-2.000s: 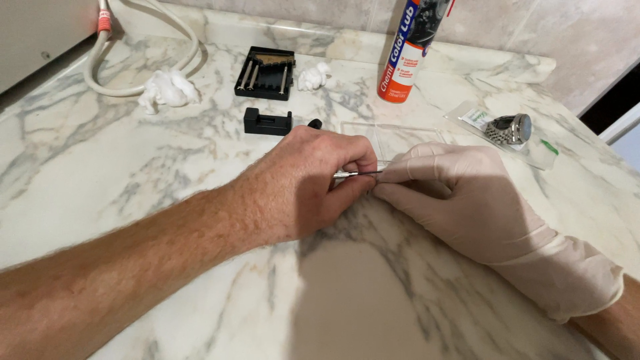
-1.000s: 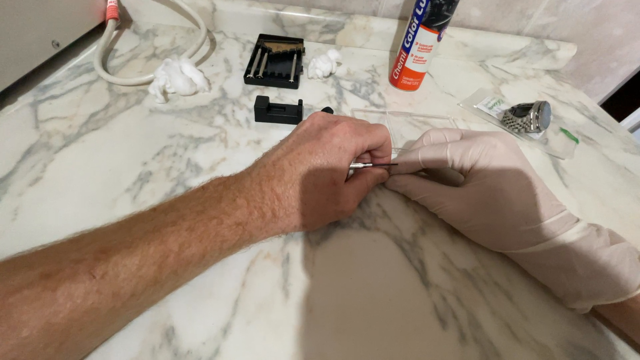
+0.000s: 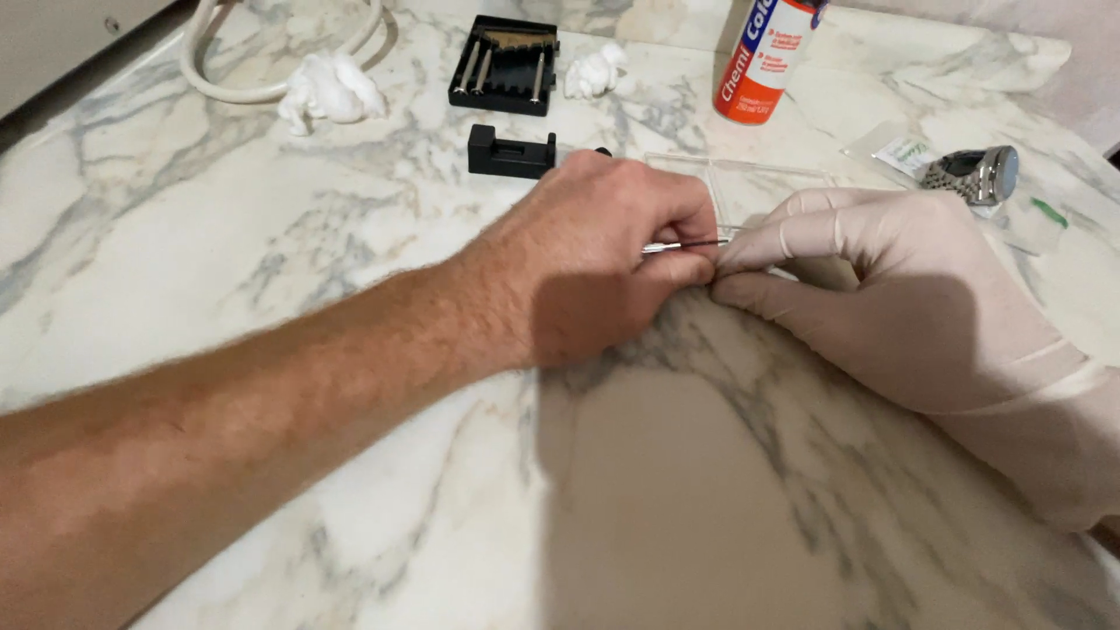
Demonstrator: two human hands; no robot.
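My left hand [image 3: 612,254], ungloved, is closed on a thin metal tool [image 3: 662,248], which looks like a precision screwdriver; its dark shaft points to the right. My right hand [image 3: 875,271], in a pale disposable glove, pinches at the tool's tip with thumb and forefinger against my left fingertips. Whatever small part lies between the fingers is hidden. Behind the hands lies a clear plastic tray or lid [image 3: 713,188]. A wristwatch with a metal bracelet [image 3: 971,175] rests on a clear plastic bag [image 3: 901,150] beyond my right hand.
On the marble counter [image 3: 262,245] stand a black watch-band holder [image 3: 510,156], an open black screwdriver case [image 3: 503,66], crumpled white tissues [image 3: 328,92] [image 3: 595,72] and a spray can [image 3: 761,66]. A pale hose [image 3: 229,90] curves at the back left.
Both hands keep nearly the same grip at the tool. The view has shifted a little; nothing else has plainly changed.
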